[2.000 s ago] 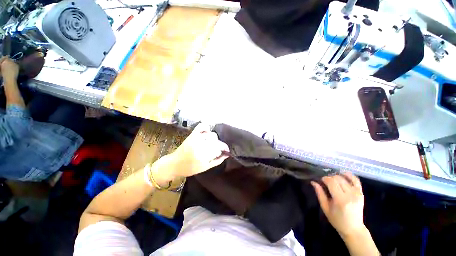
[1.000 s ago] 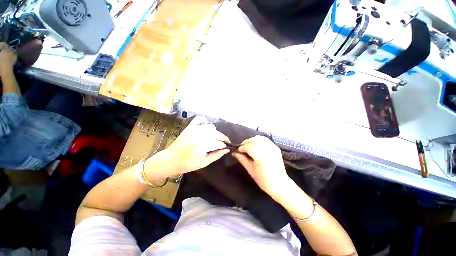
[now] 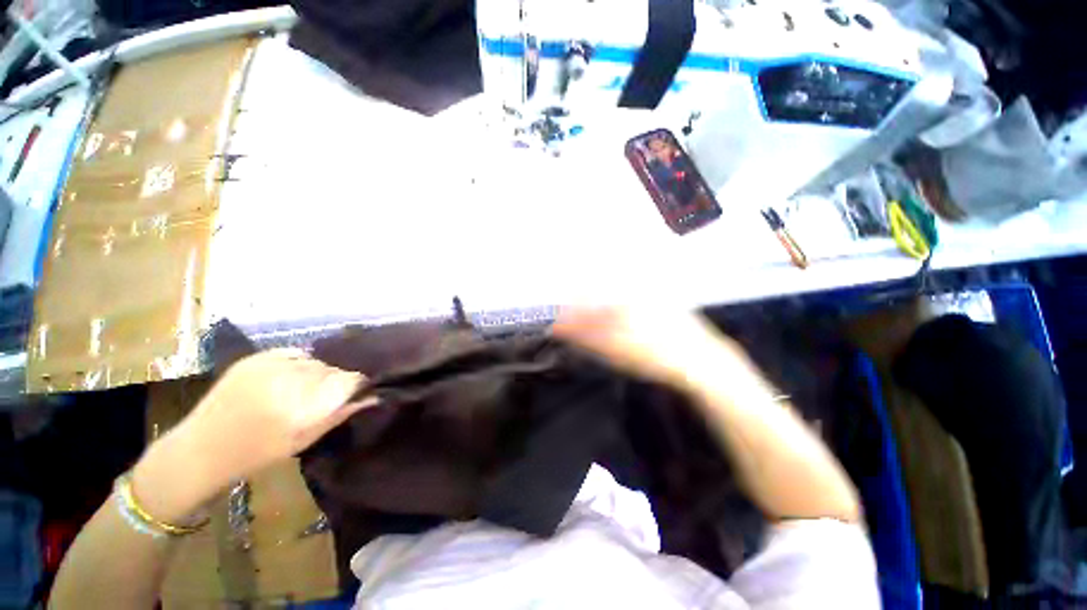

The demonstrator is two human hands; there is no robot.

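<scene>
A black and dark brown garment piece (image 3: 441,441) lies over the wearer's lap and against the table's front edge. My left hand (image 3: 292,399) grips its folded edge at the left, with a yellow bracelet on the wrist. My right hand (image 3: 620,340), blurred, is at the garment's upper edge on the right; its fingertips are partly hidden, but it appears to hold the cloth. The edge runs between the two hands.
A white sewing machine (image 3: 739,119) with a black cloth strip (image 3: 659,54) stands behind. On the table lie a phone (image 3: 674,179), an orange tool (image 3: 786,237), yellow-green snips (image 3: 908,229) and cardboard (image 3: 137,215). Dark cloth (image 3: 995,405) hangs in a blue crate at right.
The view has turned to the right, bringing the snips and crate into sight. My hands, close together a second ago, are now apart, with the garment's edge spread between them.
</scene>
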